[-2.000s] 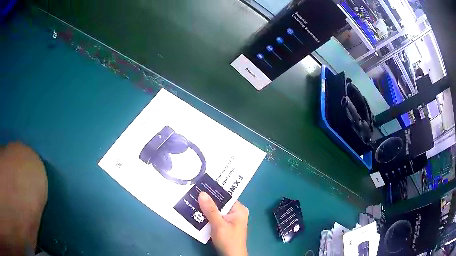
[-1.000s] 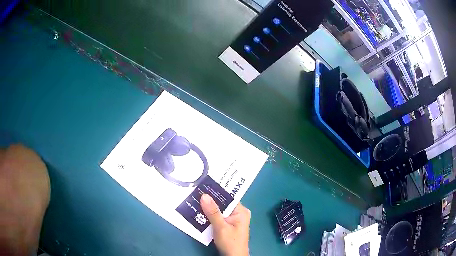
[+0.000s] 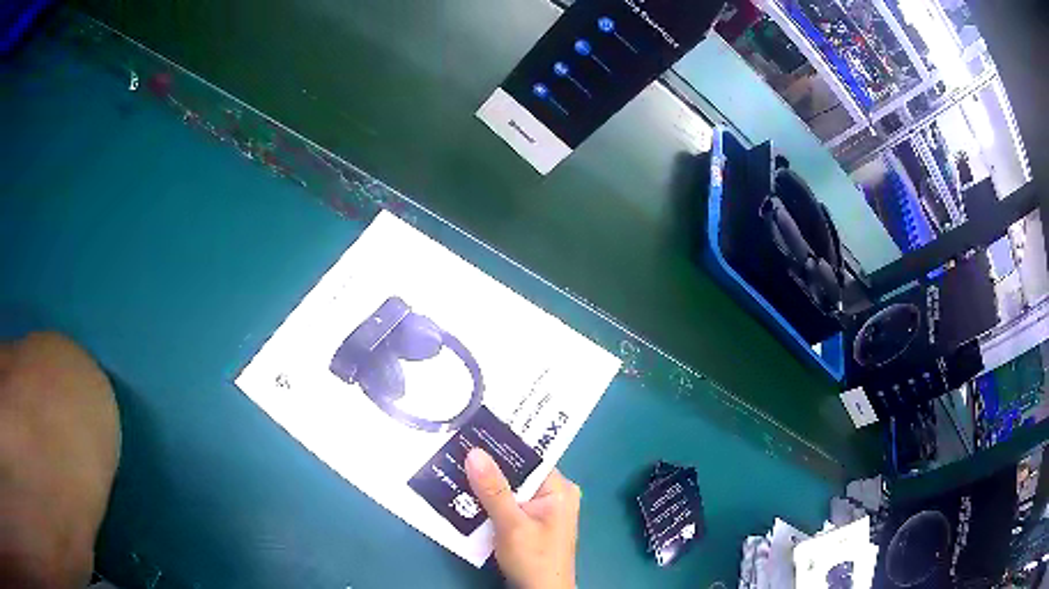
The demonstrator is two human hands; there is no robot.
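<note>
My right hand (image 3: 535, 524) enters from the bottom edge and grips the lower right edge of a white user manual (image 3: 311, 345), thumb on top. The manual shows a grey headphone picture and lies flat over the bench. A small black card (image 3: 443, 489) is under my thumb, on the manual's lower corner. My fingers below the manual are hidden. A rounded patch of bare skin is at the left edge, perhaps my left arm; no left hand shows. A small loose pile of black cards (image 3: 670, 512) lies on the bench, right of my right hand.
A black retail box (image 3: 592, 75) with blue icons stands on the green conveyor (image 3: 380, 104). A blue tray (image 3: 759, 293) holds black headphones (image 3: 805, 236). More black boxes (image 3: 920, 334) are at the right. A manual stack (image 3: 834, 558) is at the lower right.
The retail box and blue tray have shifted left along the conveyor. My right hand still holds the manual and card in nearly the same place.
</note>
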